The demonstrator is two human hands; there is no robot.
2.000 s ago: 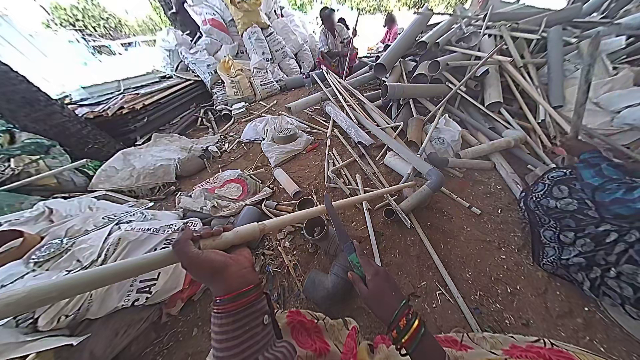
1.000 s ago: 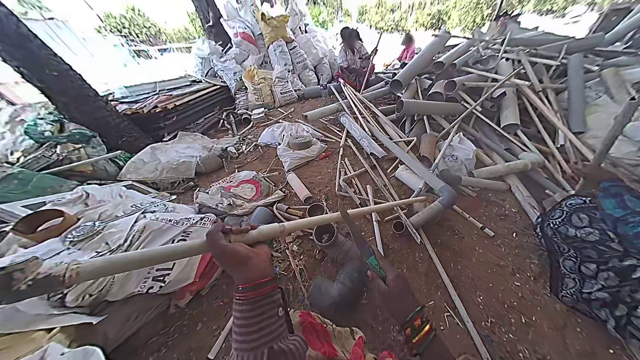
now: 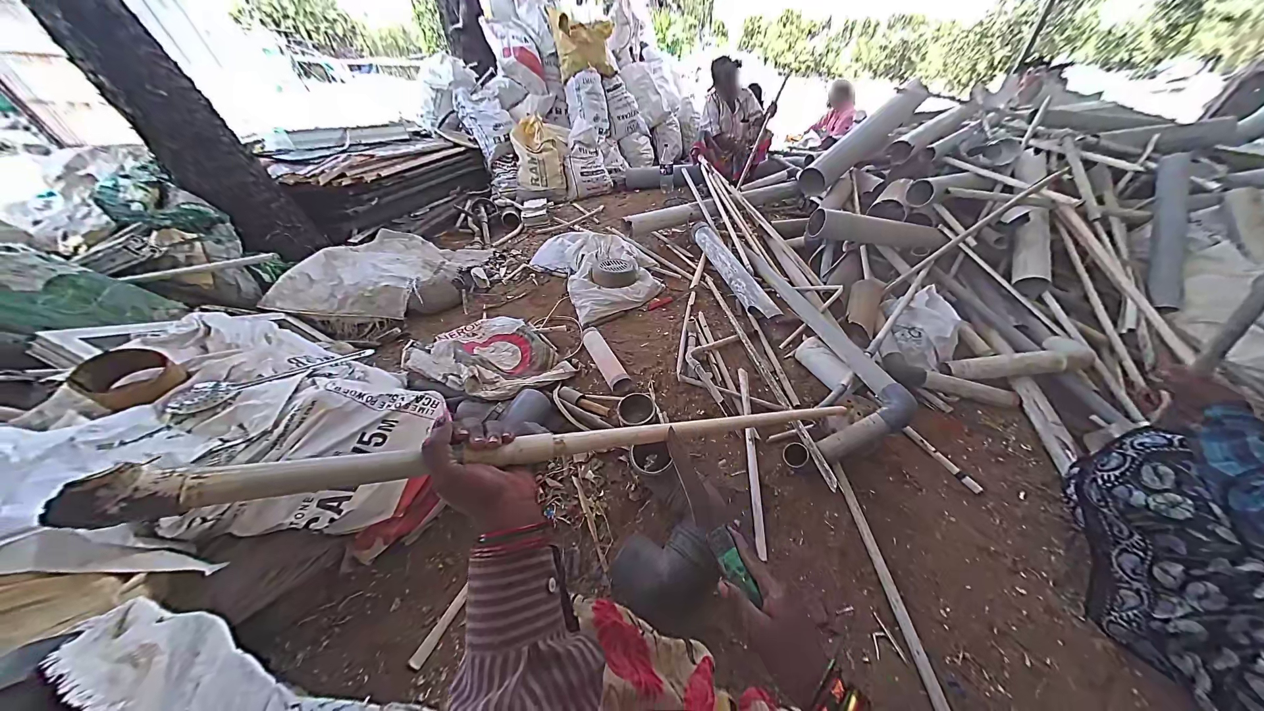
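Observation:
My left hand (image 3: 486, 481) is closed around a long, pale plastic pipe (image 3: 326, 477), which lies across the view. The pipe's left end is dark and dirty; its right part is thinner and tan. Below the pipe, my right hand (image 3: 775, 614) grips a knife by its green and black handle (image 3: 736, 568). The dark blade (image 3: 691, 484) points up towards the pipe's thin part; whether it touches cannot be told. A grey pipe elbow (image 3: 657, 583) lies just left of my right hand.
A big heap of grey pipes (image 3: 869, 232) rises at the right. White sacks (image 3: 592, 109) are stacked at the back near two seated people (image 3: 729, 118). Another person in patterned cloth (image 3: 1160, 553) is at the right edge. Sacks and a brown ring (image 3: 126, 380) lie at the left.
The knife in my right hand has moved down from the pipe's level, with its blade now more upright. My left hand still holds the pipe. The view has shifted.

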